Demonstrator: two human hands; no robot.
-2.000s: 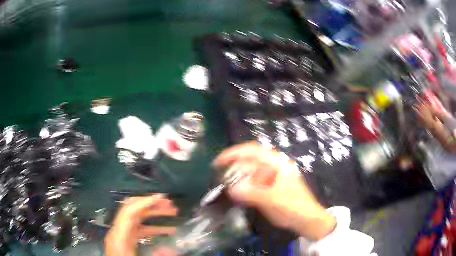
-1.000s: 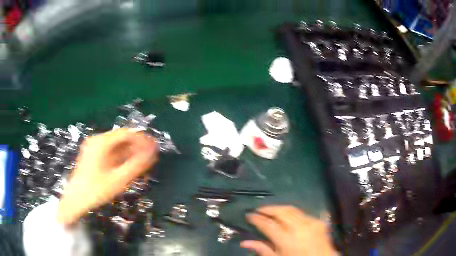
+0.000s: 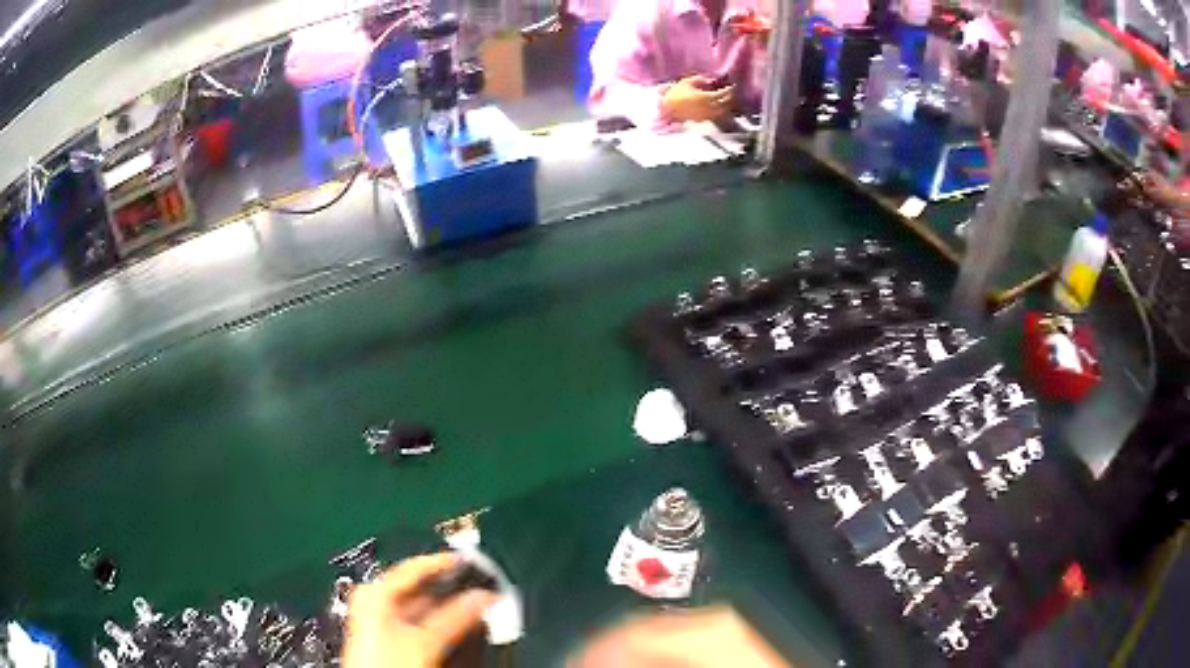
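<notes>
My left hand (image 3: 407,613) is at the lower middle, its fingers closed round a small dark unit (image 3: 450,577). A white wipe (image 3: 503,607) shows right against its fingertips; whether it is held is unclear. My right hand (image 3: 679,639) is blurred and cut off by the bottom edge; its fingers and anything in them cannot be made out. The solvent bottle (image 3: 662,548), with metallic top and red diamond label, stands just beyond it. The heap of silver spring clips (image 3: 215,639) lies left of my left hand, partly cut off.
A black foam tray (image 3: 770,489) with rows of clipped units lies at right. A white round item (image 3: 659,416) touches its edge. A lone clipped unit (image 3: 411,439) and a tan-white scrap (image 3: 459,526) lie on the belt. Beyond are a blue machine (image 3: 470,196) and a pink-clothed person (image 3: 653,65).
The view has tilted up, showing the line's far side. My left hand has gone from the clip heap to the wipe and now holds a dark unit. My right hand is nearer the bottle.
</notes>
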